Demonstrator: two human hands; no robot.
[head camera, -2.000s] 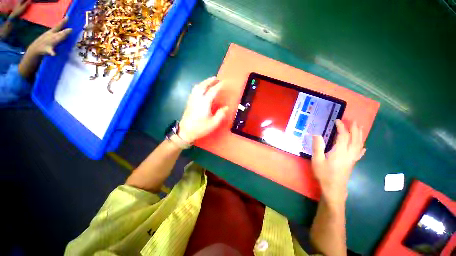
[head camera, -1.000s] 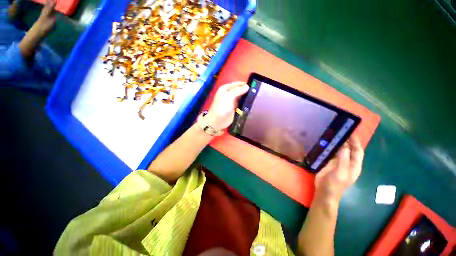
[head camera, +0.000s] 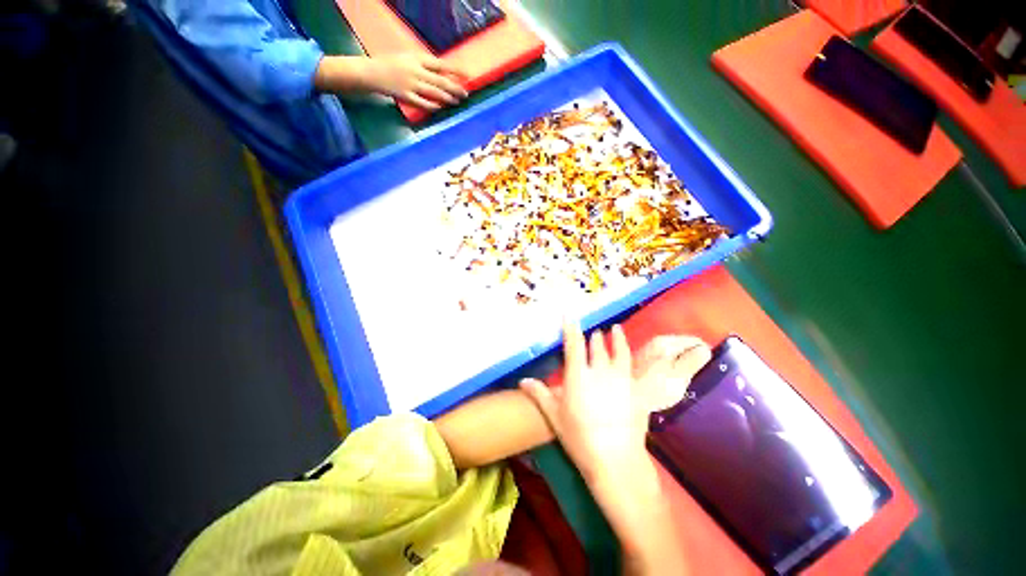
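Observation:
The tablet is screen side up over the orange-red foam pad, with a bright reflection across its screen. My left hand is at the tablet's upper left end, gripping its edge; its fingertips are partly hidden. My right hand crosses over my left wrist, fingers spread towards the tray's near rim, with nothing seen in it. The blue parts tray has a white lining and a heap of gold-orange camera modules.
Another person's hand rests on a foam pad with a dark tablet beyond the tray. More foam pads with dark tablets lie at the upper right of the green bench.
The view has swung left, bringing the whole tray into sight. My right hand has let go of the tablet's far end and moved across my left wrist near the tray. The screen looks darker.

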